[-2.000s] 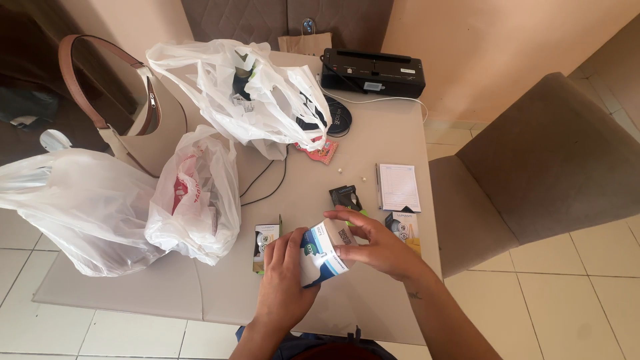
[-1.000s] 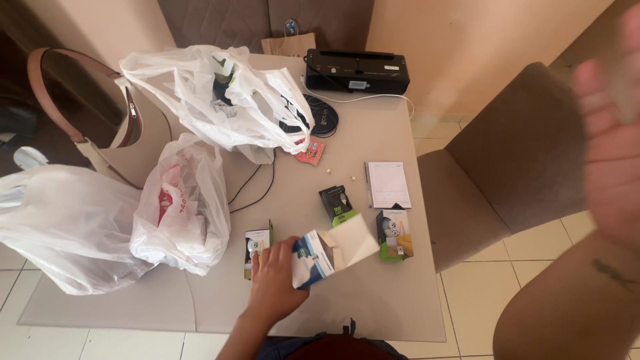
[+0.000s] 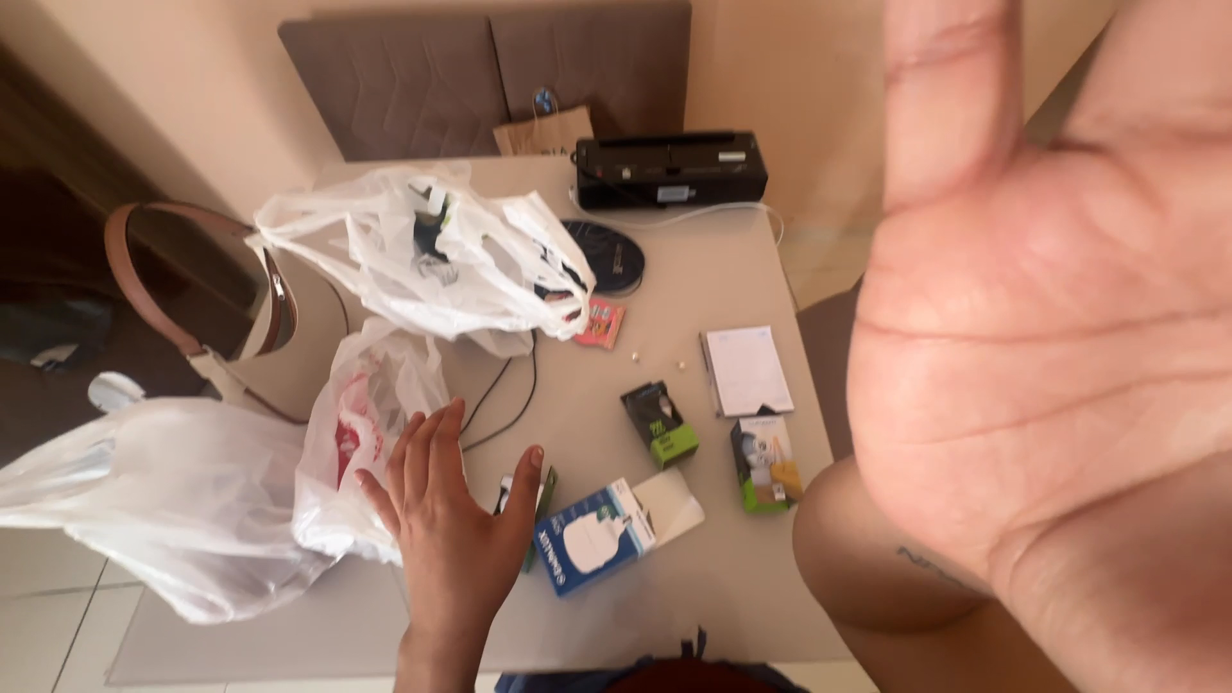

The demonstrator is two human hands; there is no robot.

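My left hand (image 3: 457, 529) hovers with fingers apart over the table, beside a white plastic bag (image 3: 371, 462) and left of a blue and white cardboard box (image 3: 592, 539). That box lies with its end flap raised toward the right. Close to the camera, my right hand (image 3: 1049, 318) shows its palm, and nothing is seen in it. A green and black box (image 3: 547, 500) is partly hidden behind my left hand. Another green and black box (image 3: 660, 423) lies above the blue one, and a small box with a picture (image 3: 765, 465) lies to its right, below a white notepad (image 3: 748, 371).
A second plastic bag (image 3: 183, 491), a third bag (image 3: 414, 250) and a beige handbag (image 3: 313, 337) fill the left side. At the back are a black printer-like device (image 3: 671, 171) and a round black case (image 3: 604, 258). A red packet (image 3: 602, 323) and black cable (image 3: 525, 404) lie mid-table.
My left hand has let go of the blue and white box and moved left, fingers spread. My right hand, on the box two seconds ago, is now raised near the camera.
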